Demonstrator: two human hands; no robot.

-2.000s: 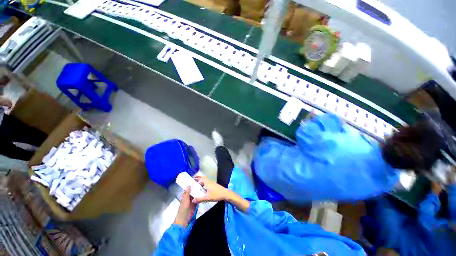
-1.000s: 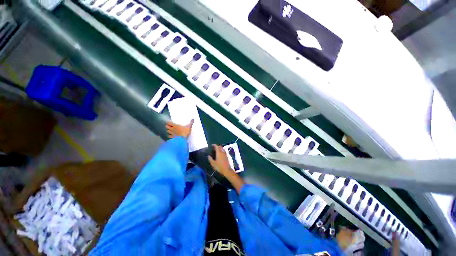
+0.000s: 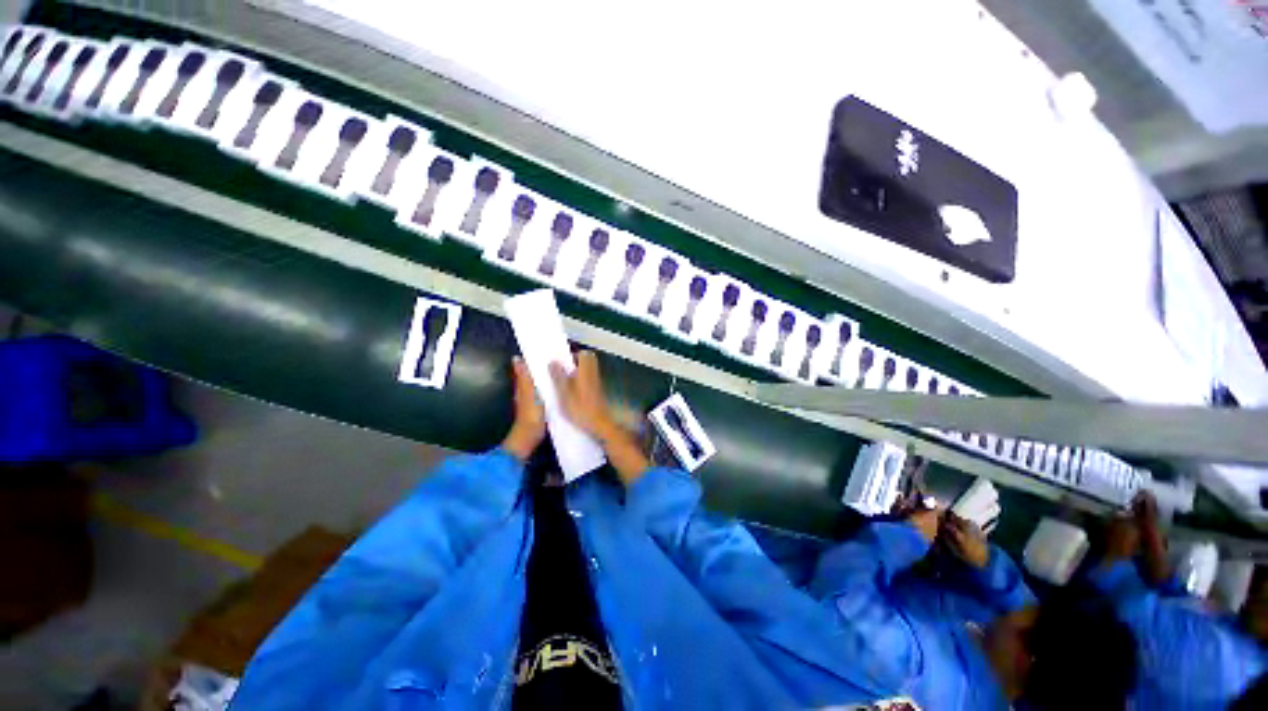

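A long plain white piece (image 3: 547,364), possibly a stack of insert trays seen edge-on, stands between my hands at the near edge of the green line. My left hand (image 3: 527,411) holds its left side. My right hand (image 3: 591,403) lies against its right side with fingers bent. A white insert tray with a dark watch-shaped cutout (image 3: 431,342) lies to the left. Another insert tray (image 3: 681,431) lies tilted to the right of my right hand.
A row of filled insert trays (image 3: 559,247) runs along the centre of the green line (image 3: 223,285). A black phone-like slab (image 3: 918,189) lies on the white surface beyond. A metal post (image 3: 1057,424) crosses at right. Workers in blue (image 3: 904,597) sit lower right. A blue stool (image 3: 98,400) stands left.
The view has turned and shifted. Both hands are now on the white piece; one second ago my right hand was beside the right insert tray. Two seconds ago my hands held a white piece away from the line.
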